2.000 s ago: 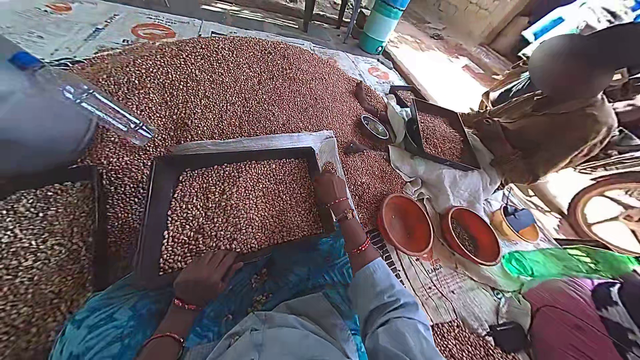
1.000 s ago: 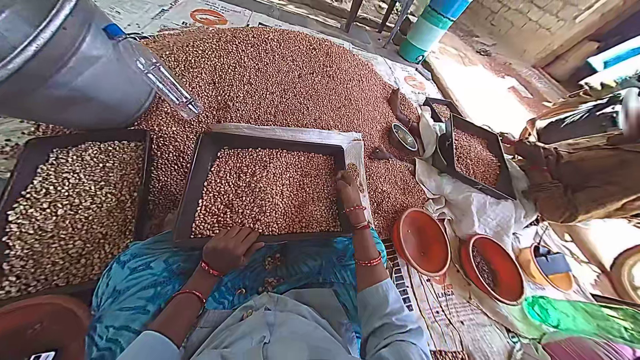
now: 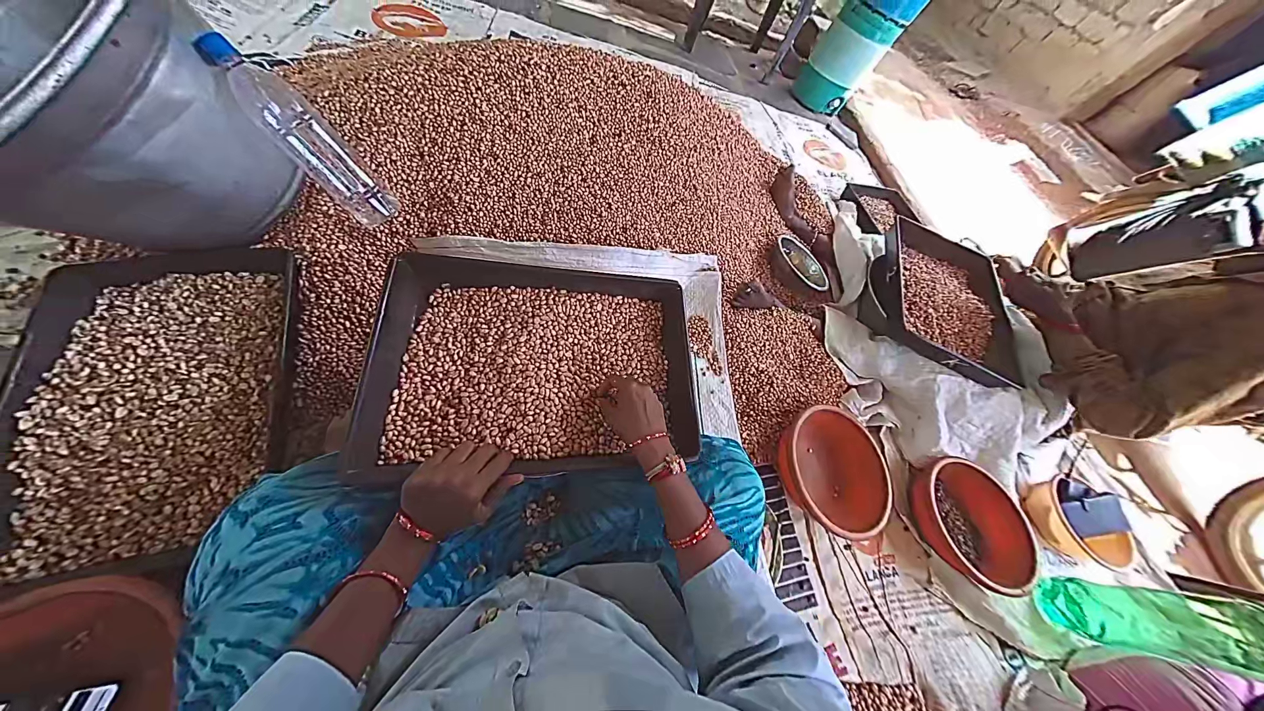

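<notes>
A dark rectangular tray (image 3: 691,395) of reddish-brown nuts or beans (image 3: 523,365) rests across my lap. My left hand (image 3: 459,486) lies over its near rim, fingers on the edge. Inside the tray, near the right side, my right hand (image 3: 630,407) has its fingertips drawn together over the nuts; whether a nut is between them cannot be told. A white woven sack (image 3: 573,257) lies beneath the tray's far and right edges. To the left stands another dark tray (image 3: 286,346) full of paler, mottled nuts (image 3: 148,415).
A large nut heap (image 3: 553,148) spreads beyond the tray. A metal container (image 3: 148,128) and clear plastic bottle (image 3: 316,138) are upper left. Reddish bowls (image 3: 834,472) (image 3: 973,523) stand right, another bowl (image 3: 79,632) lower left. At right, a co-worker's hand (image 3: 1032,296) touches another tray (image 3: 958,365).
My right hand has moved from the tray's right rim to the nuts inside. My left hand stays at the near rim. The view has shifted.
</notes>
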